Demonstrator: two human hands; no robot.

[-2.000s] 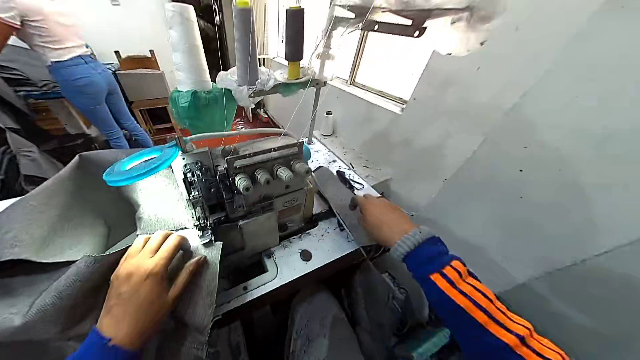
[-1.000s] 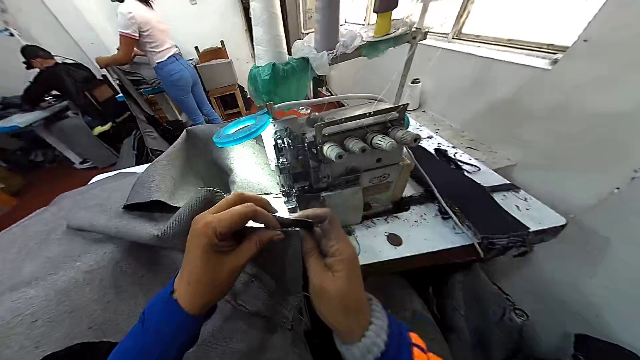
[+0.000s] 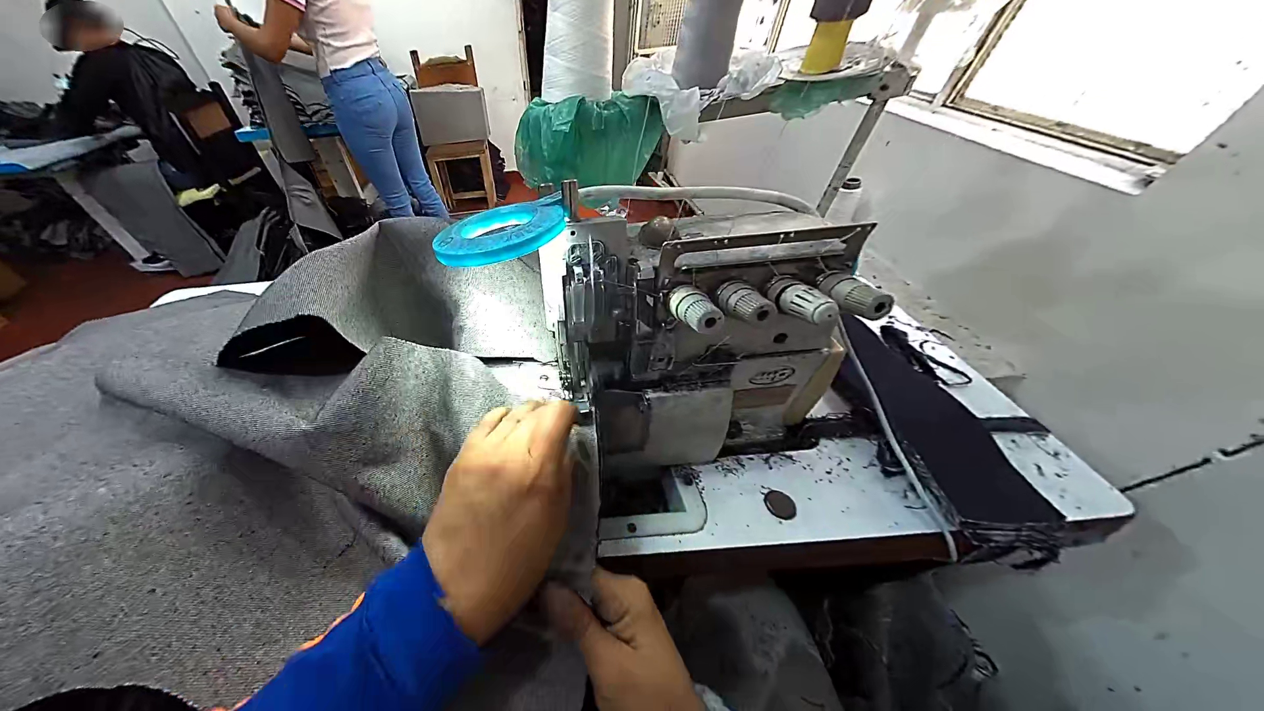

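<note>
An overlock sewing machine [image 3: 741, 346] with several tension dials stands on a white table, a blue ring lamp [image 3: 499, 235] at its left lighting the needle area. Grey denim-like fabric [image 3: 227, 494] spreads over the left side and runs up to the presser foot. My left hand [image 3: 509, 504] presses on the fabric edge just in front of the foot, fingertips curled. Lower down, my right hand [image 3: 627, 637] pinches the same edge between thumb and fingers, near the table's front. A stack of dark fabric strips [image 3: 948, 434] lies right of the machine.
Thread cones [image 3: 578, 49] stand on a rack behind the machine, with green plastic [image 3: 590, 138] around one base. A round dark disc [image 3: 780, 505] is on the tabletop [image 3: 839, 513]. Farther back are a standing person [image 3: 370, 99], a seated person [image 3: 118, 99] and a wooden chair [image 3: 461, 158].
My right hand was at the dark strips, then near the foot with my left hand, both on a small dark piece. Now the right is lower on the grey edge, the left beside the foot.
</note>
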